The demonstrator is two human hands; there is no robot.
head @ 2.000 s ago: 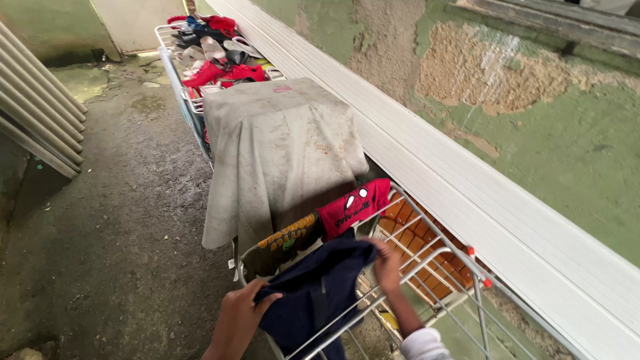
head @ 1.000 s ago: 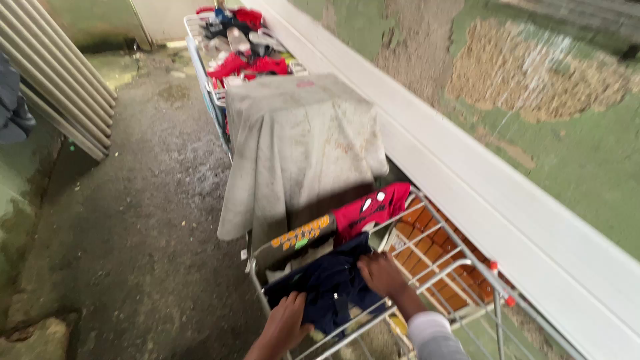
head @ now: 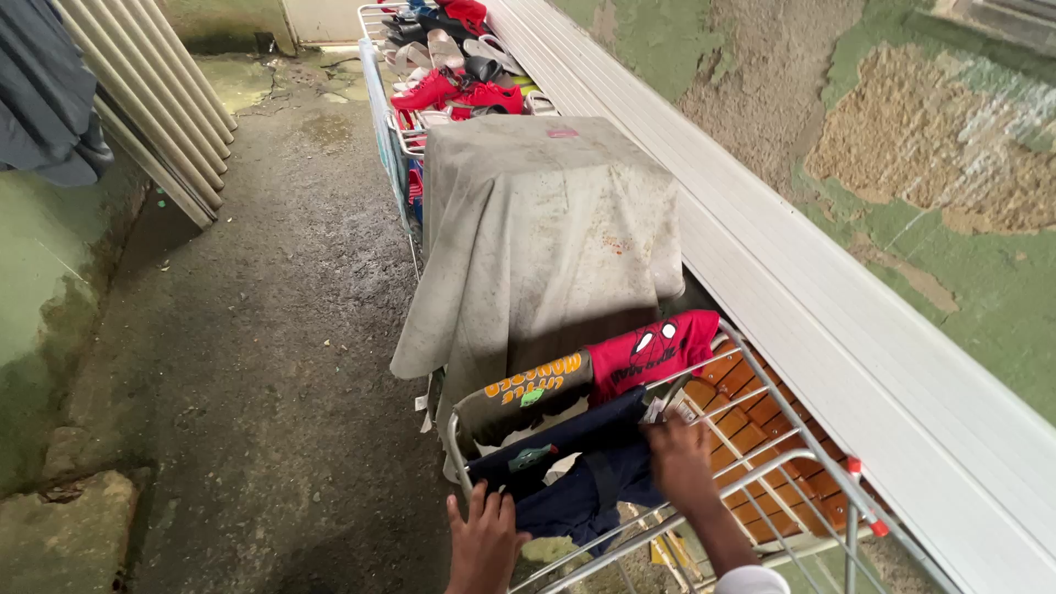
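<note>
A navy garment (head: 577, 483) hangs over the bars of a metal drying rack (head: 747, 478). My left hand (head: 485, 536) rests at the garment's left edge, fingers spread. My right hand (head: 683, 462) touches its upper right corner, near a white tag; whether the fingertips pinch the cloth cannot be told. Behind the navy garment, an olive shirt (head: 528, 400) with orange lettering hangs at the rack's far end, beside a red shirt (head: 656, 355) with a mask print.
A grey cloth (head: 561, 206) covers a bulky object beyond the rack. Shoes (head: 462, 91) lie on another rack farther back. Slatted brown wood (head: 755, 412) shows under the bars. White panels (head: 742, 214) run along the peeling wall. Corrugated sheets (head: 153, 99) lean at left.
The navy garment was held up bunched between both hands, then lowered onto the rack. Now it lies over the bars beside the olive and red shirts, and my left hand's fingers have spread.
</note>
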